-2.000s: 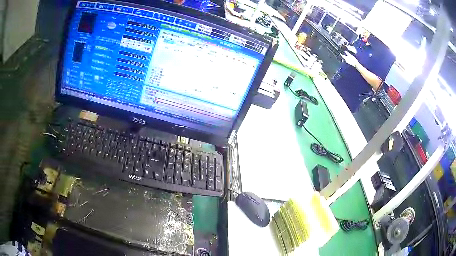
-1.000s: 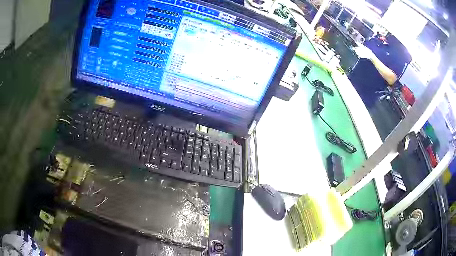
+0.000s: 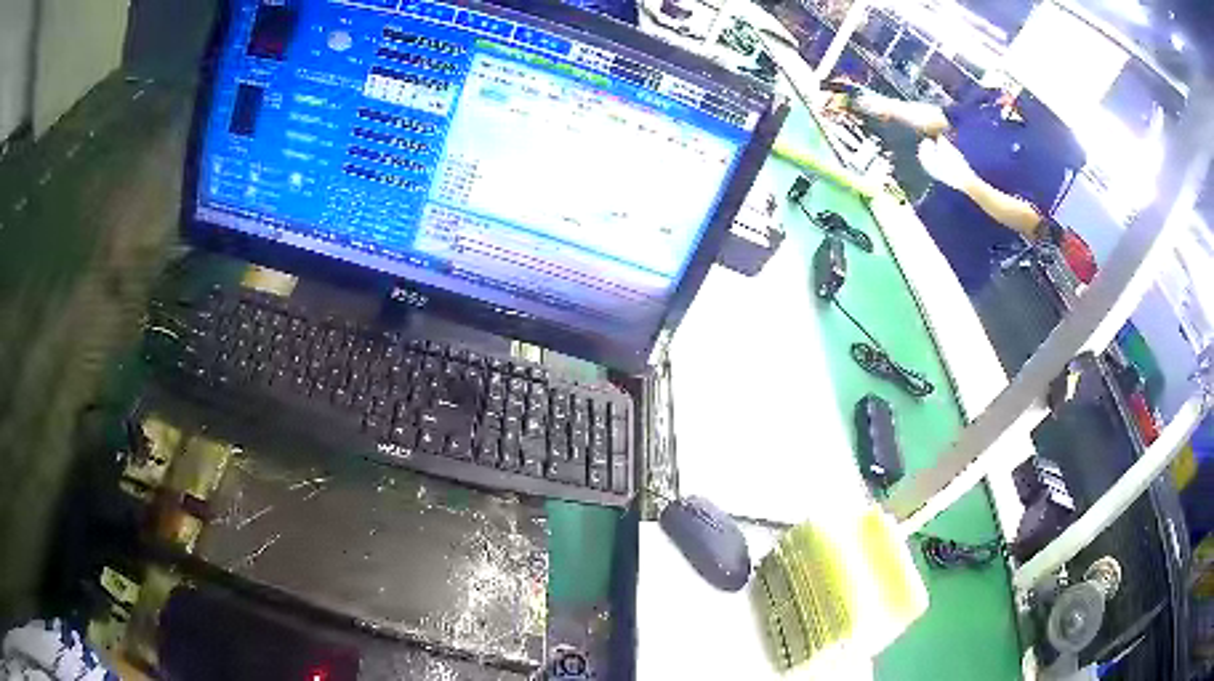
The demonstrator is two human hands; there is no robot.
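Observation:
The dark test fixture (image 3: 373, 552) lies below the keyboard, its top shiny with film, with brassy contacts at its left edge. A black slab (image 3: 253, 632) that looks like a power adapter lies at its lower part, with a small red light near the bottom edge. My left hand (image 3: 51, 655), in a white glove, shows only in part at the bottom left corner, cut off by the edge; its fingers cannot be made out. My right hand is not in view.
A monitor (image 3: 466, 173) stands behind the keyboard (image 3: 413, 393). A mouse (image 3: 706, 540) and a yellow ridged stack (image 3: 832, 585) sit on the white ledge. Black adapters (image 3: 877, 440) with cords lie on the green belt (image 3: 852, 319). A person (image 3: 999, 173) is across the belt.
A small red light now shows at the bottom of the fixture. The view has shifted slightly. The person across the belt has stretched an arm towards the far ledge.

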